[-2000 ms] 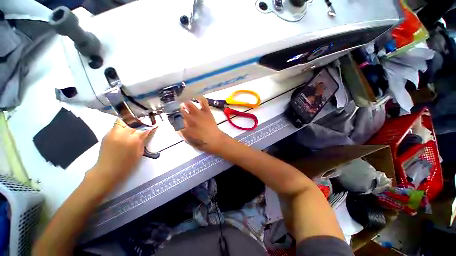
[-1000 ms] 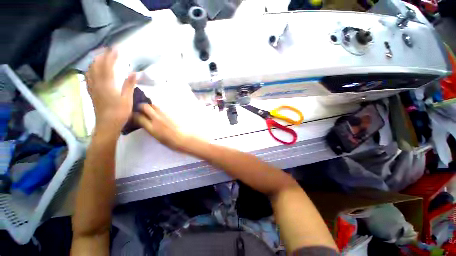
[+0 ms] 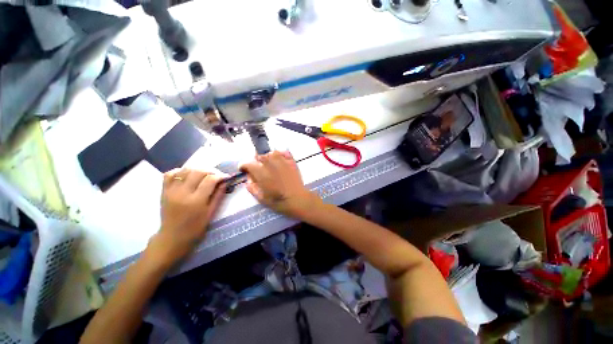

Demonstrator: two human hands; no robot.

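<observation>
My left hand (image 3: 190, 201) and my right hand (image 3: 277, 180) are close together in front of the needle. Both hold a small grey fabric piece (image 3: 235, 180) between their fingertips, mostly hidden by the fingers. The presser foot and needle (image 3: 259, 127) of the white sewing machine (image 3: 322, 64) are just behind my right hand. A stack of dark fabric pieces (image 3: 111, 156) lies left of the needle. Another dark piece (image 3: 176, 146) lies beside it, nearer the machine. Scissors (image 3: 329, 138) with yellow and red loops lie open right of the needle.
A smartphone (image 3: 438, 131) lies right of the scissors. Grey offcuts (image 3: 47, 54) are heaped at the far left. A white plastic basket (image 3: 50, 259) is at lower left. A cardboard box (image 3: 484, 215) and a red basket (image 3: 591, 228) hold fabric at right. A ruler strip (image 3: 235, 232) runs along the front edge.
Both hands have moved right from the dark fabric at the left to in front of the needle, now with a small grey piece. The dark fabric now lies as two separate groups. The view has shifted.
</observation>
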